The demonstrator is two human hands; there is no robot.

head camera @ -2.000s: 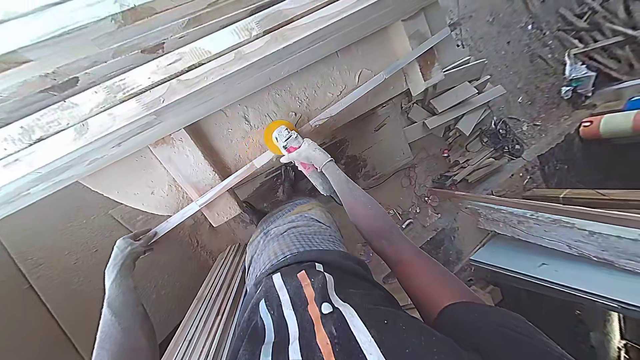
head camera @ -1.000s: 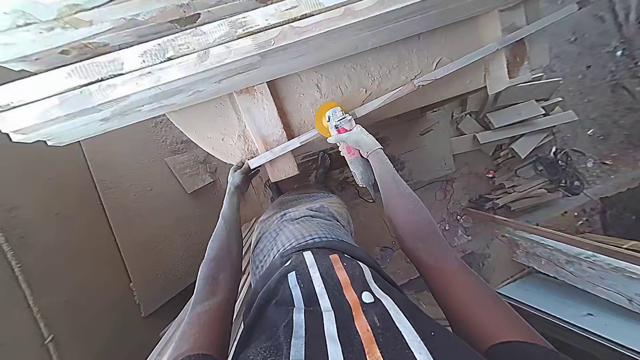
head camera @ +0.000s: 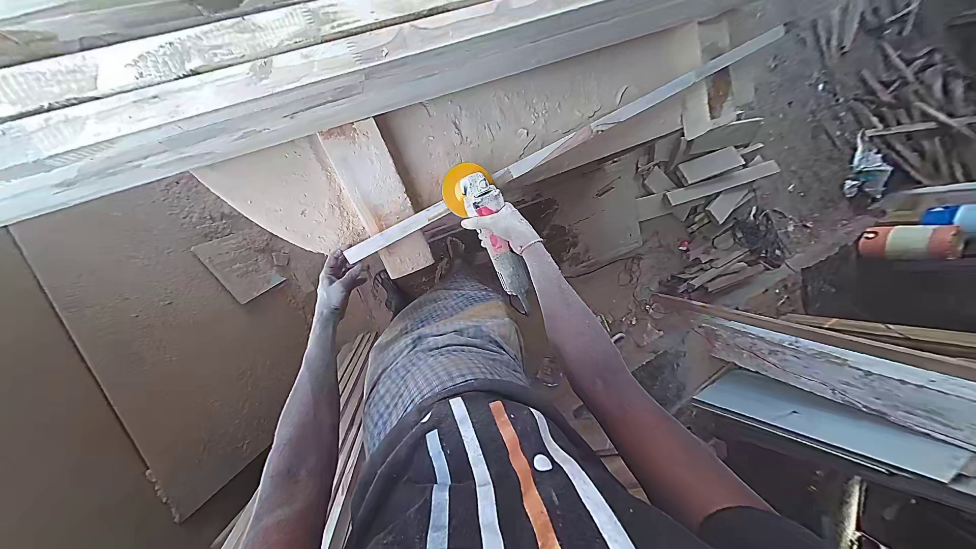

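My right hand (head camera: pixel 503 227), in a pale dusty glove, is closed around the body of an angle grinder (head camera: pixel 499 255). The grinder's yellow disc (head camera: pixel 462 189) lies over or against a long, narrow wooden strip (head camera: pixel 404 229). At the strip's near left end is my left hand (head camera: pixel 336 284), bare and dusty, its fingers at the end of the wood; how firmly they grip cannot be seen. The strip runs up to the right across a short wooden board (head camera: pixel 377 194) and past a second upright piece (head camera: pixel 705 95).
Long thick planks (head camera: pixel 267 99) cross the top of the view. Scrap wood (head camera: pixel 713 175) is heaped at the right, near an orange and cream cylinder (head camera: pixel 911 242). More boards (head camera: pixel 839 374) lie at the lower right. Flat brown sheets (head camera: pixel 152 335) cover the left side.
My left hand was farther left, on a longer stretch of strip, two seconds ago; it is now closer to the grinder. My right hand still holds the grinder at the strip.
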